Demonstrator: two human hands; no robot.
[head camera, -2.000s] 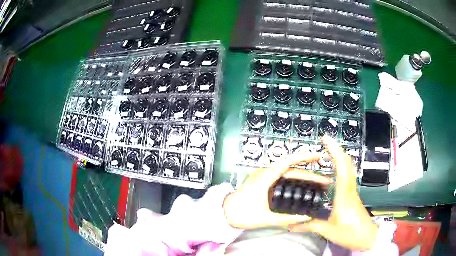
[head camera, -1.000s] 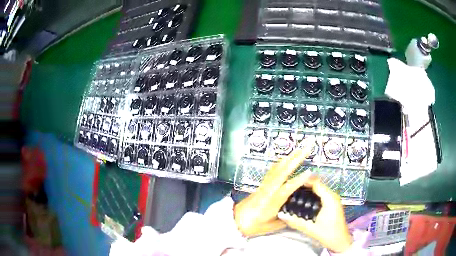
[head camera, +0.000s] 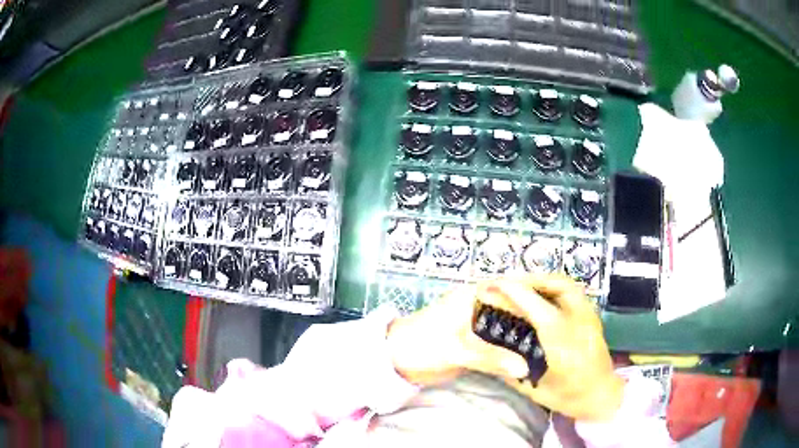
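Note:
A short stack of black round discs (head camera: 508, 334), which look like watch heads, is held between my hands over the near edge of the right clear tray (head camera: 394, 296). My left hand (head camera: 442, 339) is around its left side. My right hand (head camera: 574, 354) closes over its top and right side. Fingertips partly overlap and are washed out by glare. The right tray has rows of black discs with small white labels; its lowest visible disc row shines silvery. My hands hide much of the near pocket row.
Filled clear trays (head camera: 340, 188) overlap at left. Dark compartment trays (head camera: 526, 39) stand behind. A glossy black rectangle (head camera: 635, 236) lies right of the tray, beside white paper (head camera: 692, 293) with thin pens. A white pump bottle (head camera: 698, 96) is at back right. A keypad (head camera: 650, 385) shows lower right.
My hands have closed together around the stack, after being more spread two seconds ago. The stack has turned to slant down to the right. The view has shifted, moving the trays left in the picture.

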